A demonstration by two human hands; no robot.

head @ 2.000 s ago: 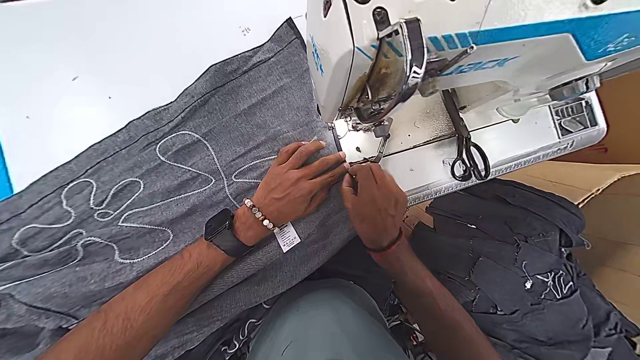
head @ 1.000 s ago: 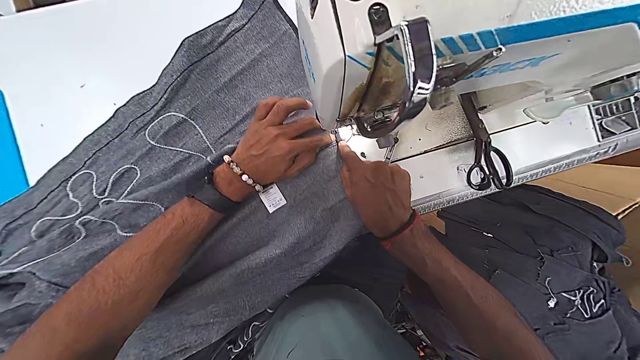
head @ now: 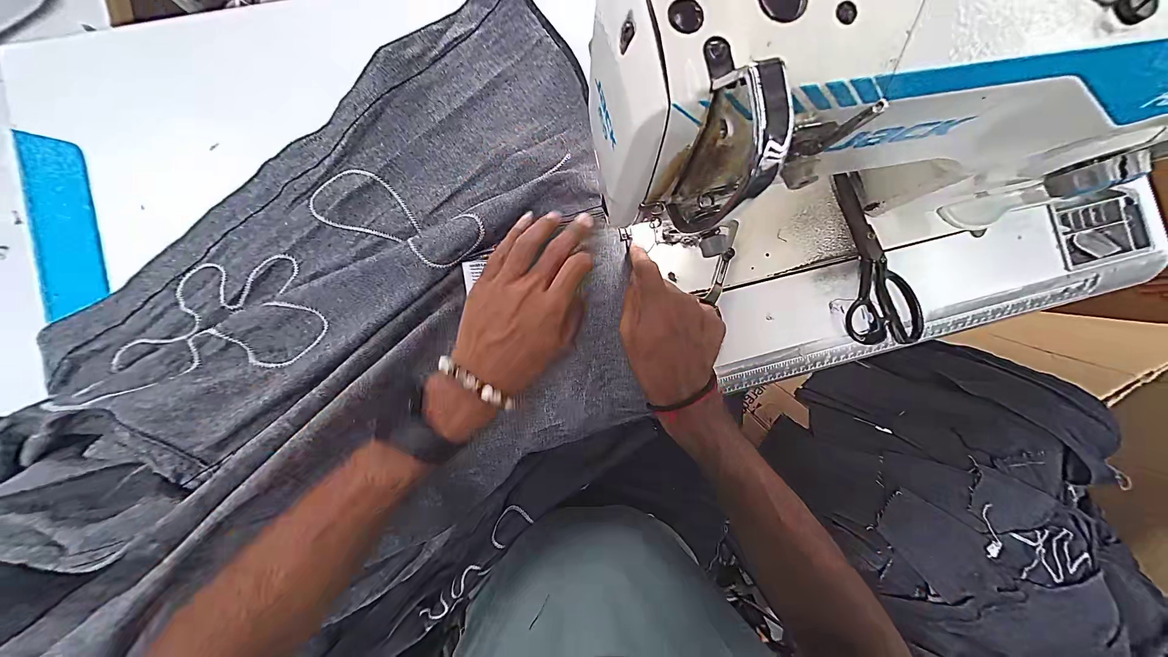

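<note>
Grey denim-like fabric (head: 383, 228) with white looped embroidery lies across the sewing table, its right edge at the needle area of a white and blue Jack sewing machine (head: 821, 55). My left hand (head: 525, 319), with a beaded bracelet and a dark watch, rests palm down on the fabric, fingers spread, left of the needle. Beside the presser foot (head: 628, 239), my right hand (head: 673, 333) is curled on the fabric's right edge, index finger stretched towards the foot; whether it pinches the cloth is hidden. A white label (head: 473, 274) shows partly beside my left hand.
Black-handled scissors (head: 883, 297) lie on the machine bed, right of my right hand. A ruler strip (head: 912, 333) runs along the table's front edge. Dark fabric pieces (head: 949, 474) are heaped at the lower right by a cardboard box (head: 1049, 351). More fabric hangs over my lap.
My left hand has flattened and spread on the fabric, a little farther from the needle. The label, earlier beside my left wrist, now shows left of my fingers. My right hand stays by the presser foot.
</note>
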